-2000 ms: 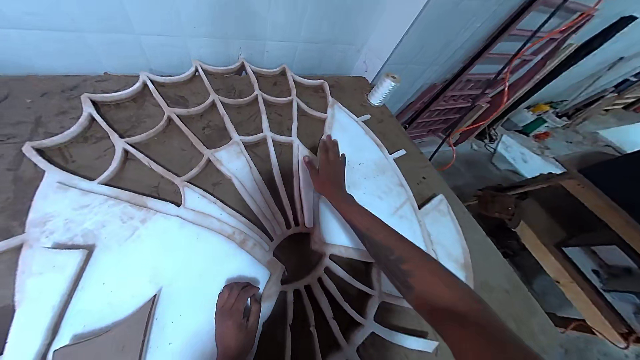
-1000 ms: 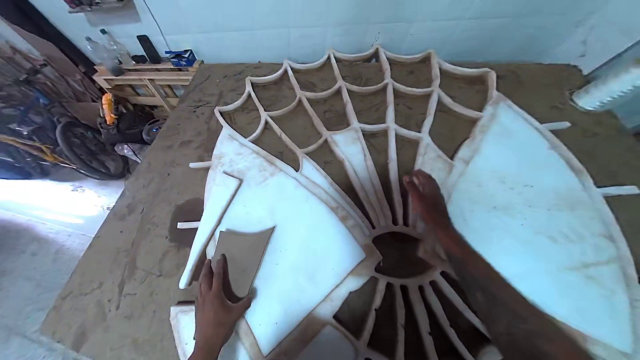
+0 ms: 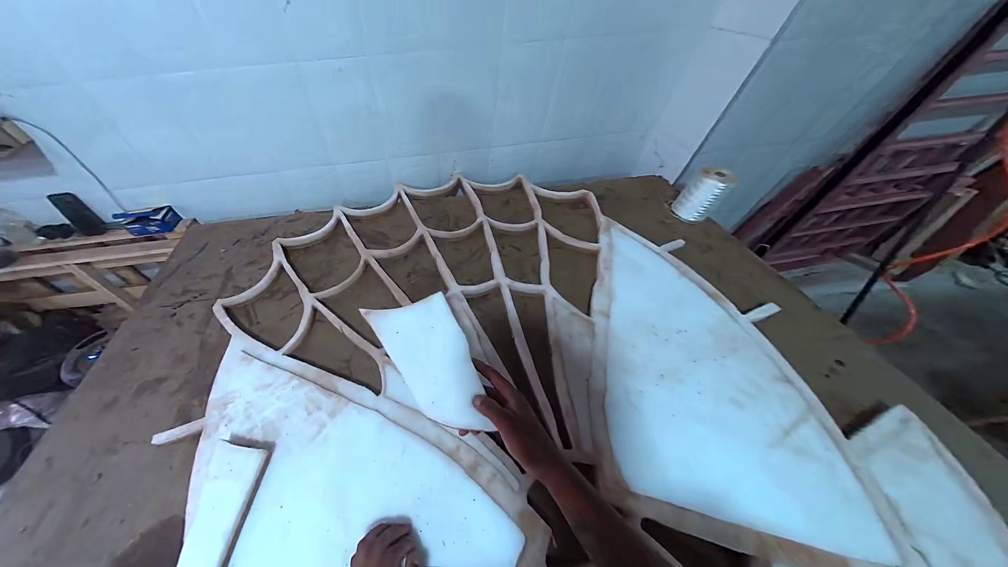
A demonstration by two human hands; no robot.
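Observation:
A large fan-shaped white foam frame [image 3: 602,378] with web-like openings lies on a brown-topped table. My right hand [image 3: 512,417] grips the lower right edge of a loose white foam piece [image 3: 429,358], held over the ribs left of the middle. Near the bottom edge, my left hand [image 3: 386,543] rests on a broad white foam panel [image 3: 339,465]; its fingers are curled, and whether anything is under them cannot be told. A narrower white foam piece [image 3: 224,496] lies at the lower left, and another white panel [image 3: 717,378] fills the right side.
A spool of white thread or cord [image 3: 703,194] stands at the table's [image 3: 142,354] back right corner. Tiled wall [image 3: 394,102] borders the back. A wooden rack [image 3: 94,260] with a phone and a blue box [image 3: 147,220] stands left. An orange hose [image 3: 906,311] hangs at the right.
A loose white foam piece is now in my right hand over the ribs. My left hand no longer touches the loose grey-looking piece it was at one second ago. The view has swung right since then.

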